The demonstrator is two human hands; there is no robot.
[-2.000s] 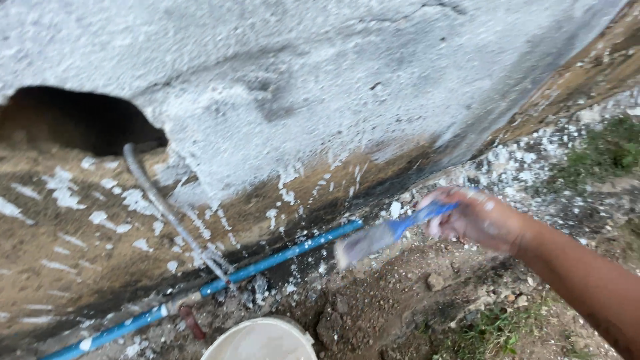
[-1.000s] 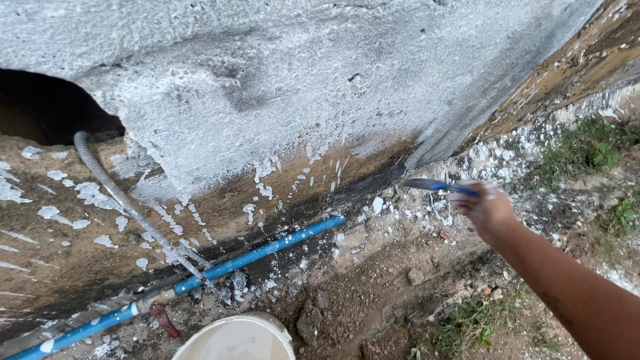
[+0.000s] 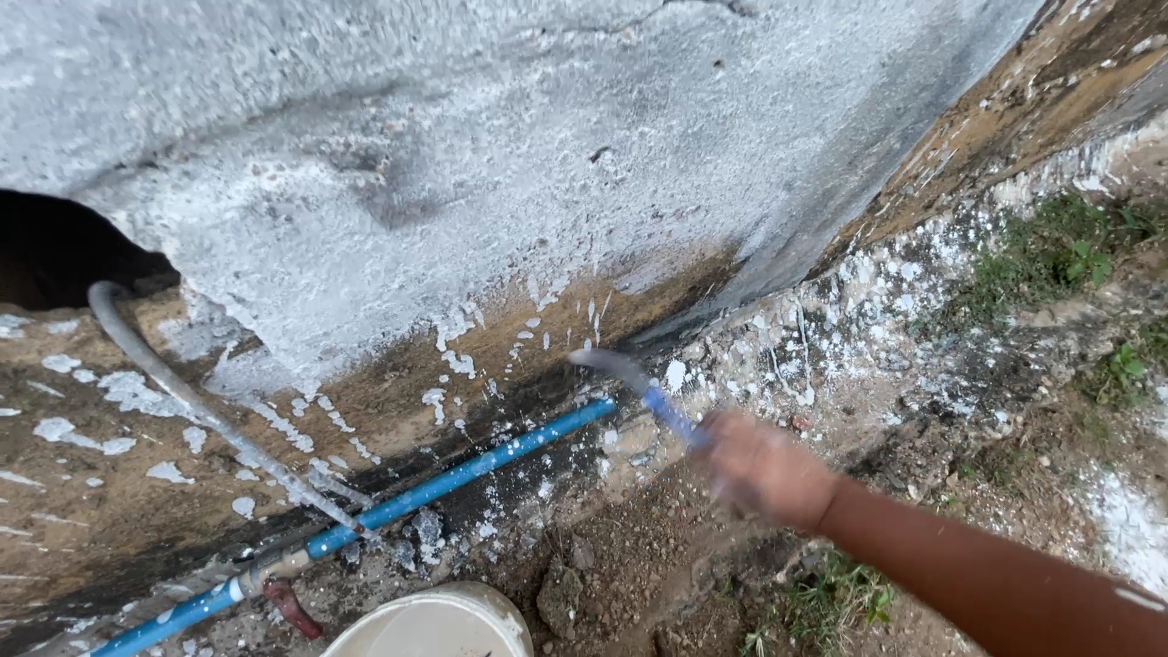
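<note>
My right hand, blurred, grips the blue handle of a paintbrush. Its bristles, bent and pointing up and left, meet or come close to the brown, unpainted foot of the wall, just above the end of a blue pipe. Whitish paint covers the rough wall above, with white drips and splashes below it. A white bucket stands at the bottom edge, left of my hand, partly cut off by the frame. My left hand is out of view.
A blue pipe with a red-handled valve runs along the wall's foot. A grey hose comes from a dark hole at the left. Paint-spattered ground, stones and grass lie to the right.
Two seconds ago the brush was over the ground beside the pipe's end; it then swung up toward the wall's foot. Now its bristles appear bent at the lower wall.
</note>
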